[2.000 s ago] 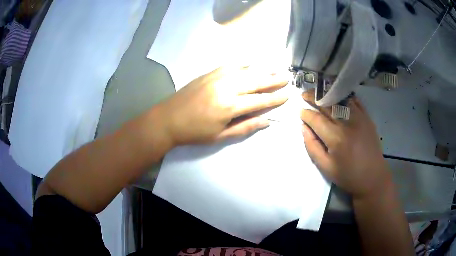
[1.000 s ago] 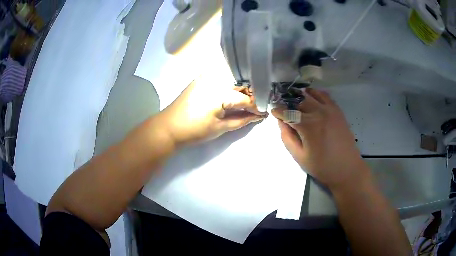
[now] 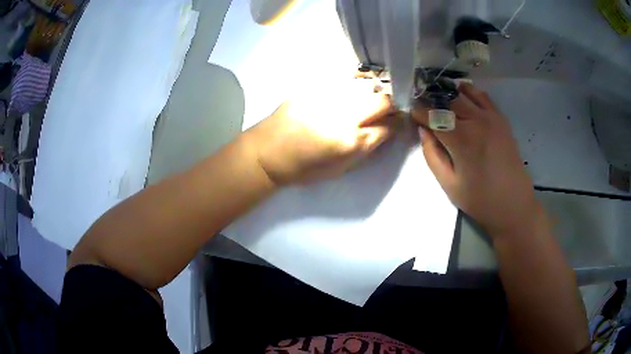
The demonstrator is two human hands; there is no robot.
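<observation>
A white shirt front panel (image 3: 325, 235) lies on the table under both hands, its upper part overexposed. A narrow straight white band (image 3: 434, 252) sticks out at its lower right edge. My left hand (image 3: 332, 131) rests on the panel just below the presser foot area (image 3: 377, 79), fingers curled together and seeming to pinch cloth; glare and blur hide details. My right hand (image 3: 477, 152) is right of the needle area, palm down, thumb apart, some fingertips hidden behind the tension knob (image 3: 441, 119). The two hands' fingertips nearly meet.
The sewing machine head (image 3: 540, 41) fills the upper right, with a pale guard (image 3: 400, 48) before my fingertips. A broad stack of cut panels (image 3: 104, 117) lies left. Yellow-handled scissors (image 3: 603, 328) are at lower right.
My left hand has gone from flat with spread fingers to curled beside my right fingertips. The panel has moved slightly towards the needle. The view has also shifted.
</observation>
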